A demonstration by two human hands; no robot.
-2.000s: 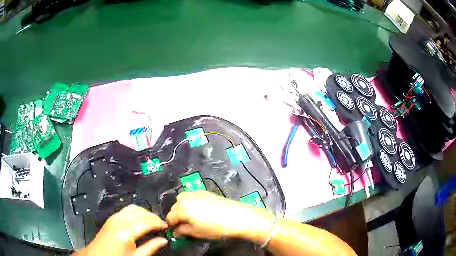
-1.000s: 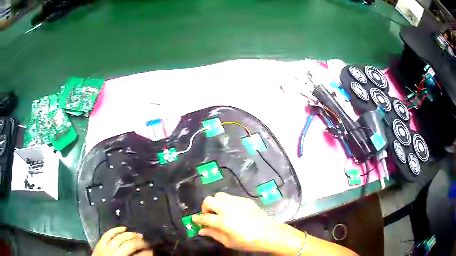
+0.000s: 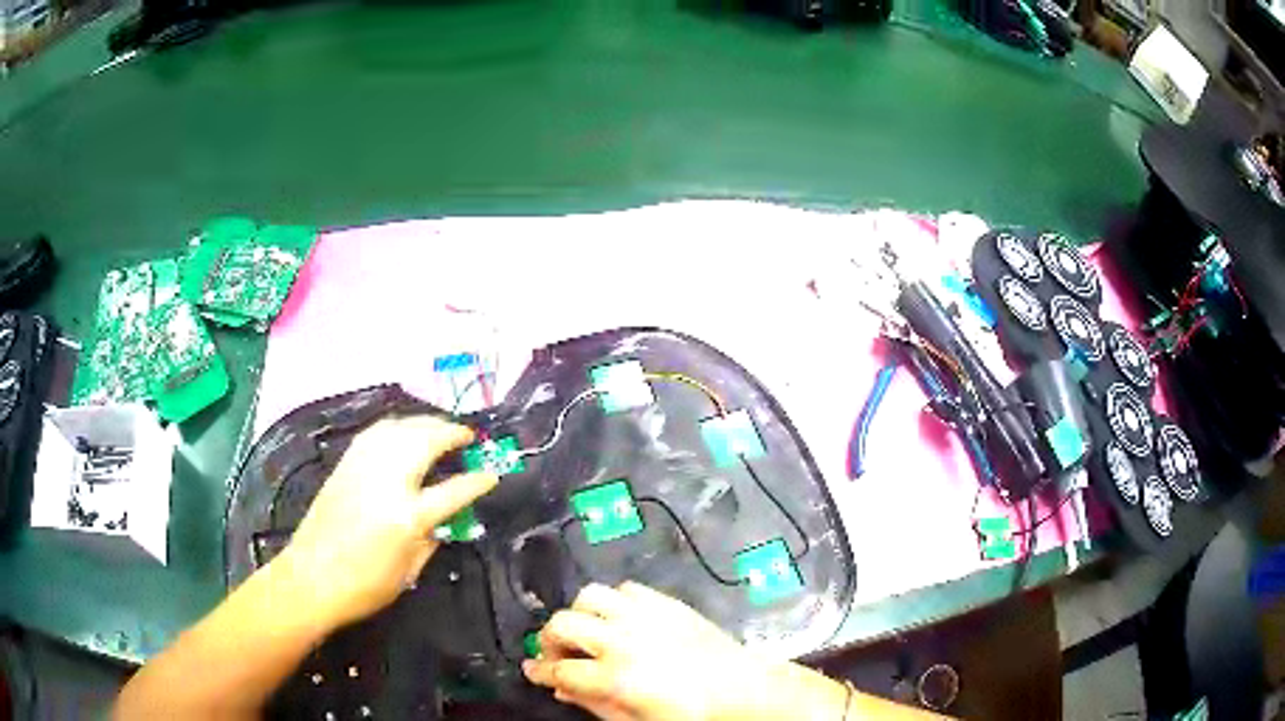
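The black lobed drum pad shell (image 3: 677,563) lies open side up on the pink-white sheet. Small green sensor boards sit in its right half, one at the middle (image 3: 607,511), joined by thin wires. My left hand (image 3: 369,504) reaches over the shell's left part, fingertips beside the green board (image 3: 496,456) near the notch; another green piece (image 3: 460,527) shows under its fingers. Whether it grips that piece is unclear. My right hand (image 3: 620,655) has its fingers on a small green board (image 3: 533,645) at the lower middle, mostly hidden. A blue-white connector (image 3: 455,368) lies at the notch.
At left are piled green boards (image 3: 148,338) and a white box (image 3: 102,486) of small dark pieces. At right lie blue-handled pliers (image 3: 874,418), a black cylindrical tool (image 3: 972,380) and a black panel with ringed circles (image 3: 1127,416). Dark shells (image 3: 1226,366) stand at the far right.
My left hand has moved up and right, from the shell's lower edge to near the notch board. My right hand stays by the lower board, slightly lower. The view has shifted slightly.
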